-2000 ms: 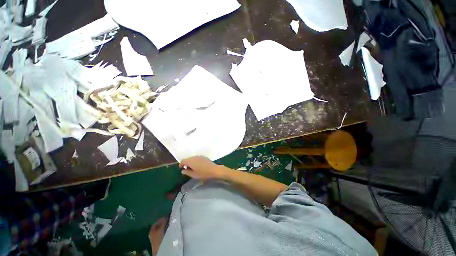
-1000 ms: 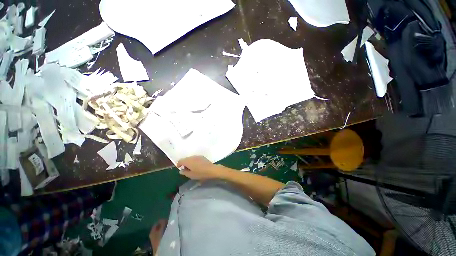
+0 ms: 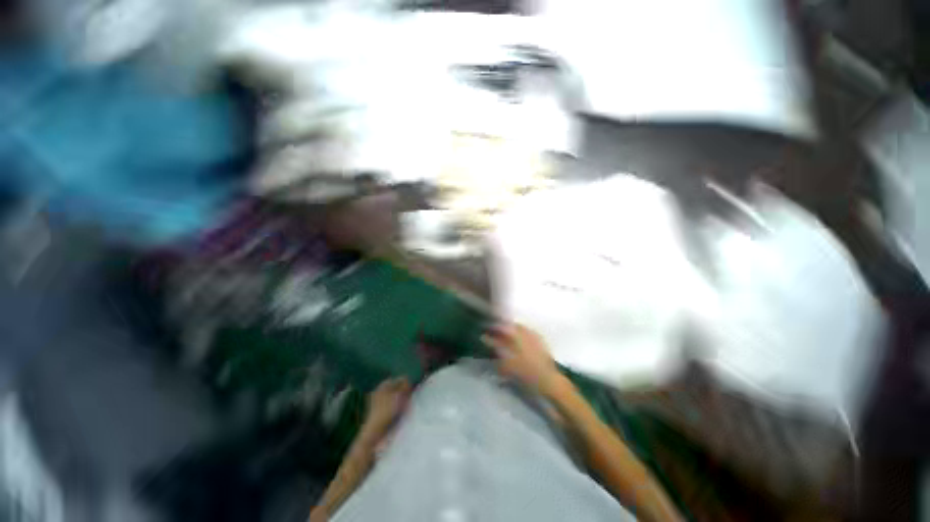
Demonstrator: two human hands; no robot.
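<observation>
The view is strongly blurred. A white cut panel (image 3: 602, 280) lies at the table's near edge, with faint small marks or pieces on it. My right hand (image 3: 520, 354) is at the panel's lower left corner; blur hides whether its fingers grip it. My left hand (image 3: 388, 404) hangs over the green floor, left of my shirt front and apart from the panel; its fingers are too blurred to read. Another white panel (image 3: 795, 306) lies to the right. Cream strips (image 3: 495, 189) lie behind the first panel.
White pieces (image 3: 357, 112) form a blurred heap at the back left. A large white panel (image 3: 693, 61) lies at the back right. Blue cloth (image 3: 133, 143), possibly a person's clothing, is at the left beside purplish checked cloth. Pale scraps lie on the green floor (image 3: 393, 316).
The view has swung left, so the panels and strips appear farther right, and the blue cloth shows more. My left hand has come up into fuller view. My right hand remains by the panel's corner.
</observation>
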